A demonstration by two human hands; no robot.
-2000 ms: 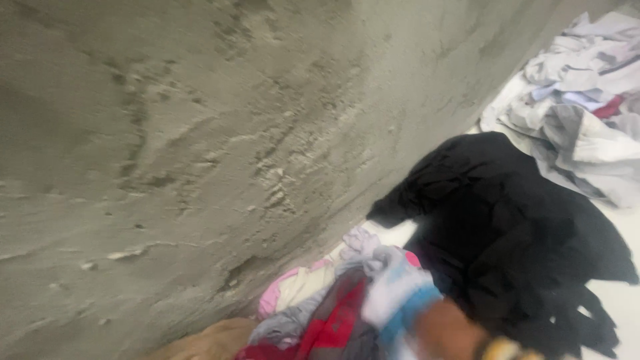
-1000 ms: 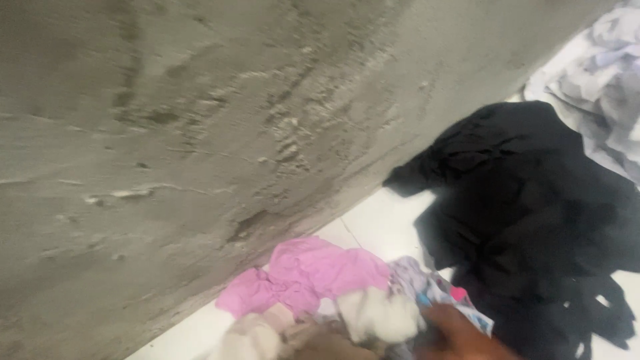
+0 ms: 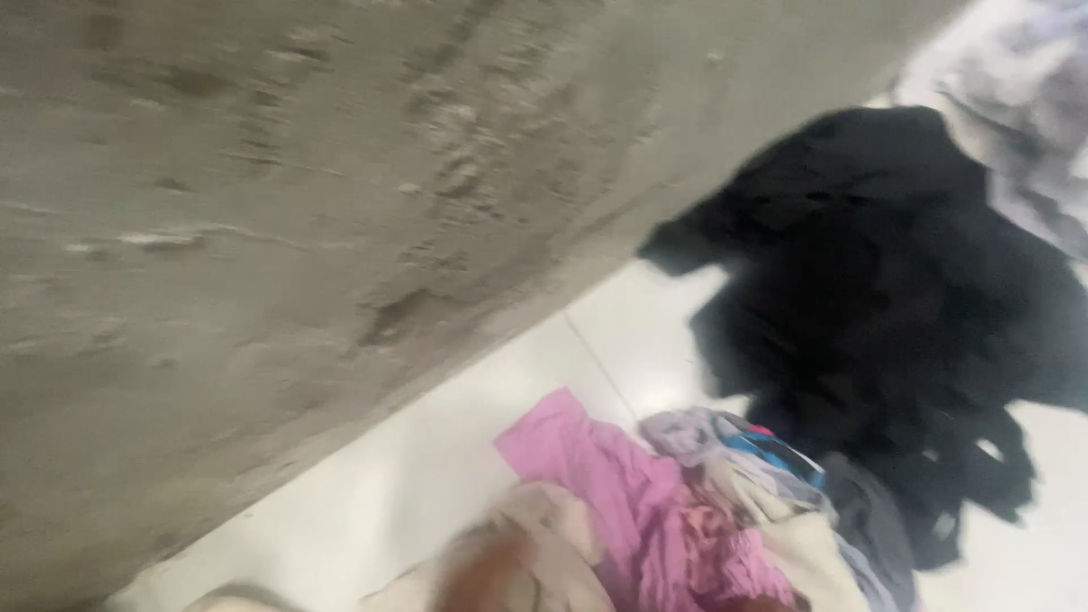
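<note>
My left hand (image 3: 489, 565), badly blurred, is at the bottom of the view against a beige cloth (image 3: 557, 518); its fingers cannot be made out. Only a sliver of my right hand (image 3: 761, 604) shows at the bottom edge, below a pink crumpled cloth (image 3: 608, 480). The pink cloth lies beside the beige one and over part of a heap with a reddish cloth (image 3: 707, 523), a cream cloth (image 3: 803, 544), a pale grey-lilac cloth (image 3: 684, 433) and a blue piece (image 3: 778, 455). A dark grey cloth (image 3: 867, 518) is at the heap's right side.
A rough grey plastered wall (image 3: 297, 255) rises along the left. Black garments (image 3: 858, 280) spread over the white tiled floor (image 3: 340, 501) at right, touching the heap. Beyond them, a pile of white and grey cloths (image 3: 1020, 102) lies at the upper right.
The pink cloth, bunched near the wall's foot one second ago, now stretches down and right across the heap. My right hand has dropped nearly out of view. Red cloth seen two seconds ago is mostly hidden.
</note>
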